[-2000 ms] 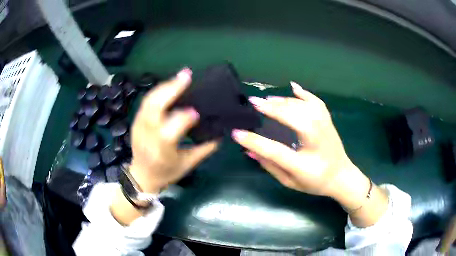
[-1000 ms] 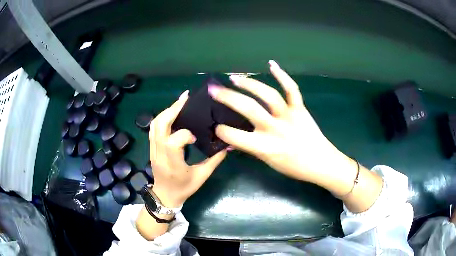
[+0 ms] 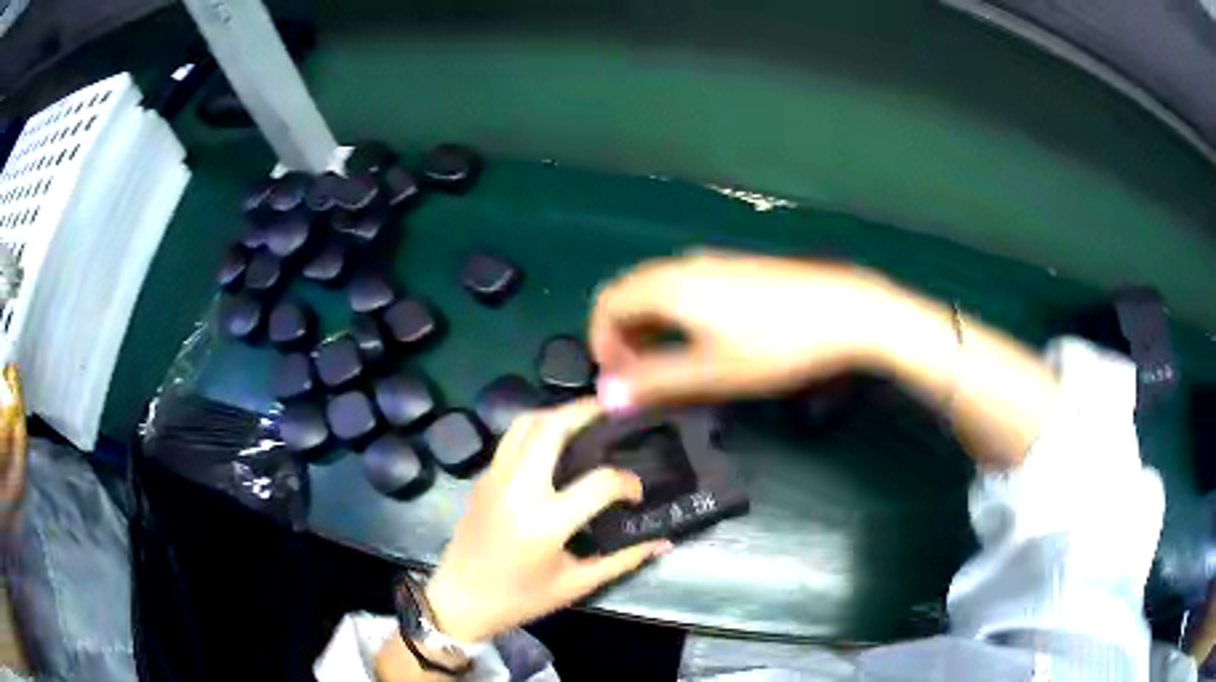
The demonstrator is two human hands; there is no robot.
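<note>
My left hand (image 3: 527,513) holds a black insert tray (image 3: 720,460) at its left side, low over the bench. Its square recess faces up and looks empty, and small pale icons run along its near edge. My right hand (image 3: 720,327) is blurred, with its fingers bent down at the tray's upper left corner. I cannot tell whether it grips anything. Several glossy black rounded-square devices (image 3: 350,413) lie loose on the left of the bench. One device (image 3: 566,361) lies just left of my right fingertips.
White perforated trays (image 3: 100,287) are stacked at far left. A grey post (image 3: 260,80) stands behind the devices. A clear plastic bag (image 3: 220,433) lies at the left bench edge. A black insert stack (image 3: 1147,340) is at far right. A dark object shows partly under my right forearm.
The black tray has moved nearer to me and now shows its recess and icons. My right hand has come off its top to its upper left corner. The view has shifted.
</note>
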